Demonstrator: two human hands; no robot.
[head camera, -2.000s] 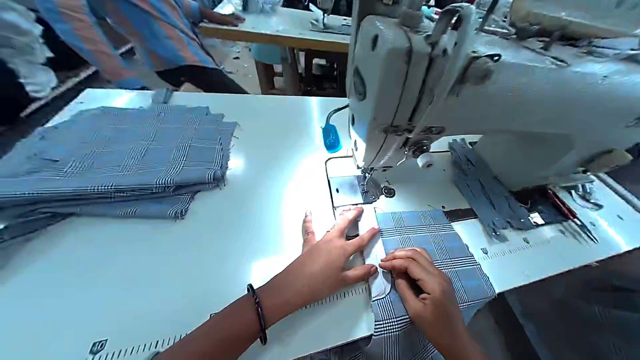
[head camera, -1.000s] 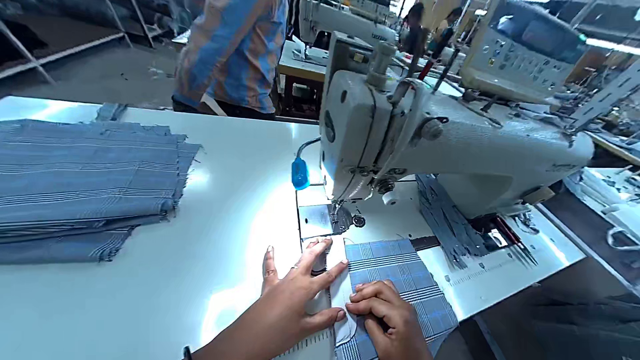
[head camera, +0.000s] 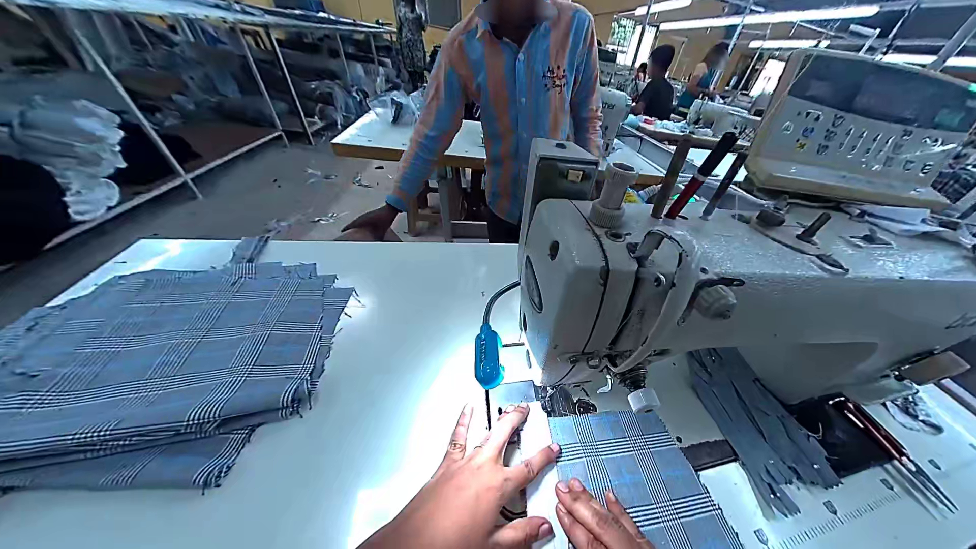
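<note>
Below the needle area of a white industrial sewing machine, a blue-grey plaid fabric piece lies with a white strip along its left edge. My left hand has its fingers spread flat on the strip, the fingertips close to the presser foot. My right hand rests its fingertips on the strip and plaid fabric near the bottom edge; the rest of it is out of view. A small blue lamp on a bent stalk stands left of the machine head.
A stack of plaid fabric lies on the left of the white table. Dark zippers and tweezers lie on the right. Across the table stands a person in a striped shirt, one hand by the far edge.
The view has tilted up, bringing more of the person across the table into sight. My hands stay by the presser foot on the strip and fabric.
</note>
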